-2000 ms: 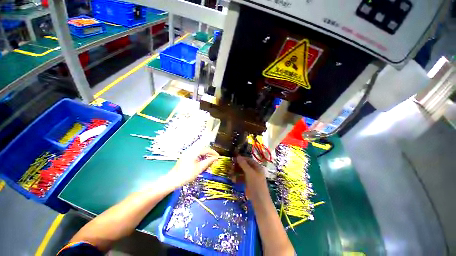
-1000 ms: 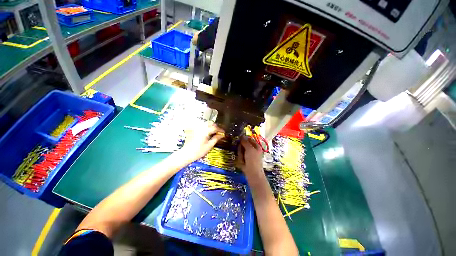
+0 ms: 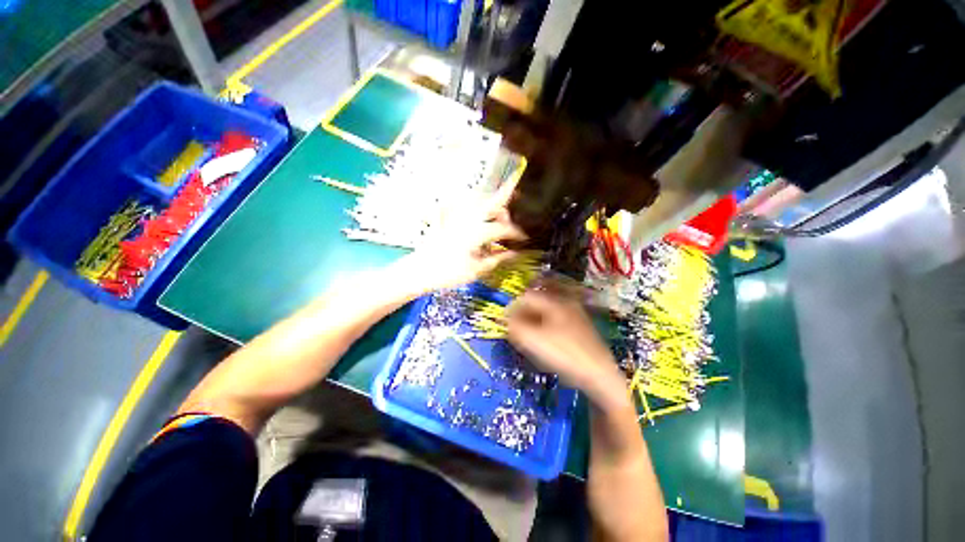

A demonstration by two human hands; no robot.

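My left hand (image 3: 460,252) is beside the white wires (image 3: 418,191), left of the dark crimping die (image 3: 571,169). A thin yellow piece shows at its fingertips, but its hold is unclear. My right hand (image 3: 556,328) is over the upper right of the blue parts tray (image 3: 476,457). It is blurred with fingers curled, and what it holds is hidden. The tray has silvery terminals (image 3: 513,426) and yellow wires (image 3: 489,320). More yellow wires (image 3: 515,273) lie between the hands below the die.
Red-handled scissors (image 3: 611,252) are right of the die. A pile of finished leads (image 3: 677,318) lies on the right, with a red box (image 3: 707,224) behind. A blue side bin (image 3: 64,201) with red and yellow wires is at left. The press's yellow warning sign (image 3: 788,32) is above right.
The view has tilted down and shifted. My right hand has come back from the die to over the tray. My left hand remains beside the white wires.
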